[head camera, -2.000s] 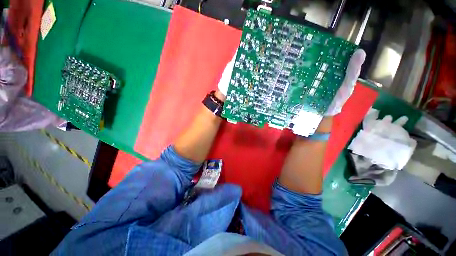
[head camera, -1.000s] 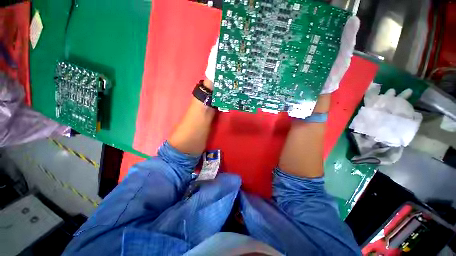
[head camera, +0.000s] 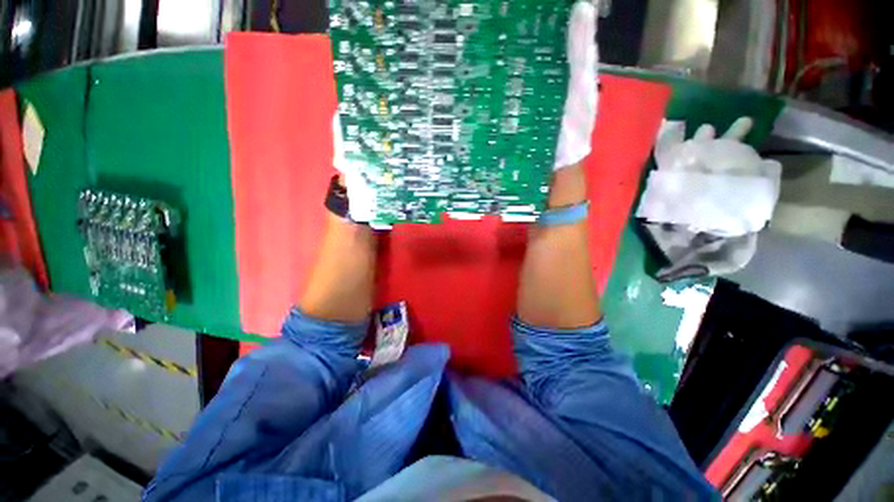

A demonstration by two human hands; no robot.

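A green circuit board (head camera: 451, 108) is held up above the red mat (head camera: 284, 186), its face with dense small silver and dark parts towards me. Its top is cut off by the picture's upper edge. My right hand (head camera: 580, 93), in a white glove, holds the board's right edge. My left hand (head camera: 340, 142), also gloved, is mostly hidden behind the board's left edge; only a strip of white shows above the dark wrist band. A light blue band is on my right wrist.
A second green board (head camera: 127, 253) lies on the green mat (head camera: 157, 127) at left. Crumpled white gloves (head camera: 711, 191) lie at right. A red-lined tray (head camera: 784, 422) holds parts at lower right. Pink cloth (head camera: 44, 319) shows at far left. Metal rails run along the top.
The view has turned and shifted, so the mats and second board sit straighter. The held board appears further left and higher, its top now cut off. Both hands still hold it.
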